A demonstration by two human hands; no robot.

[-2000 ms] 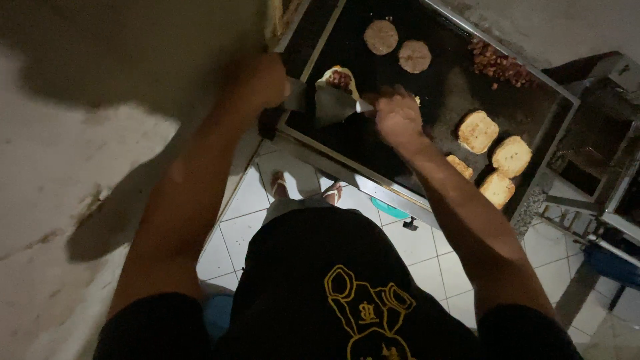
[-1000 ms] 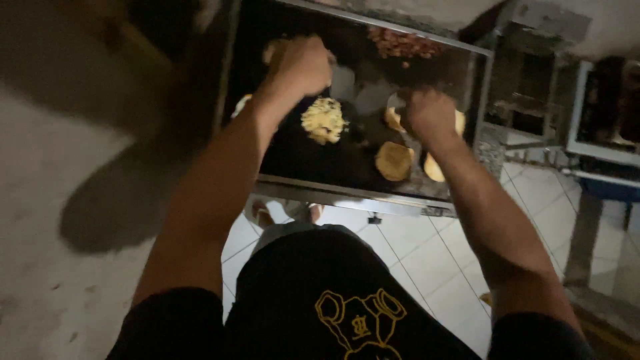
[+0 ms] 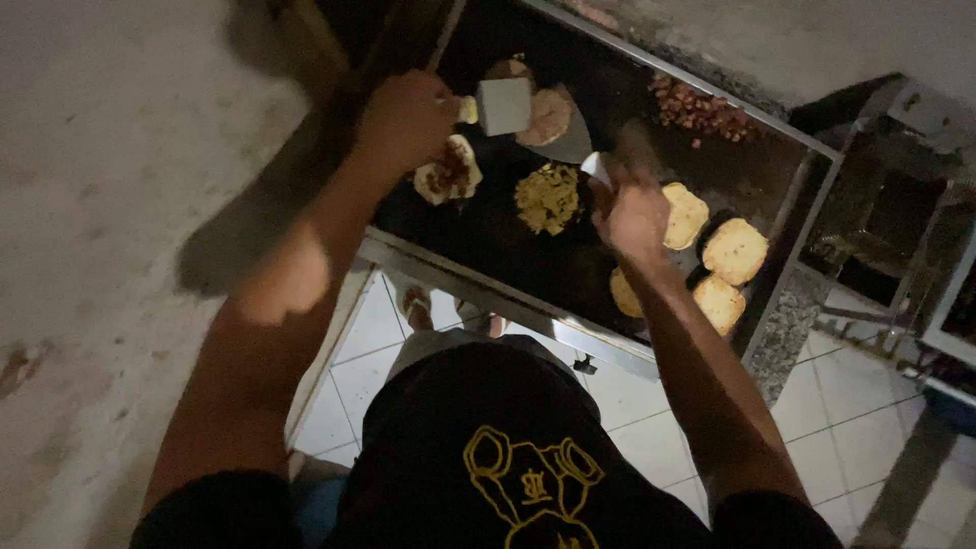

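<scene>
On the dark flat-top griddle [image 3: 488,236], my left hand [image 3: 408,118] is closed round the handle of a metal scraper [image 3: 505,107], its square blade beside a round meat patty [image 3: 544,117]. My right hand [image 3: 633,213] grips the white handle of a wide metal spatula [image 3: 572,141], whose blade lies by that patty. A second patty [image 3: 509,70] is partly hidden behind the scraper. Below my left hand lies an egg-like round topped with reddish bits [image 3: 448,171]. Between the hands is a chopped yellowish mound [image 3: 547,198]. Toasted bun halves [image 3: 734,250] lie near my right wrist.
A heap of diced reddish meat [image 3: 698,110] sits at the griddle's far right. The griddle's metal rim [image 3: 457,278] runs along the near side, above a white tiled floor [image 3: 640,438]. Granite edging [image 3: 785,328] and a metal rack [image 3: 877,252] stand to the right.
The right hand has moved from over the buns to beside the chopped mound, and the spatula blade is now by a patty. The view has shifted and turned.
</scene>
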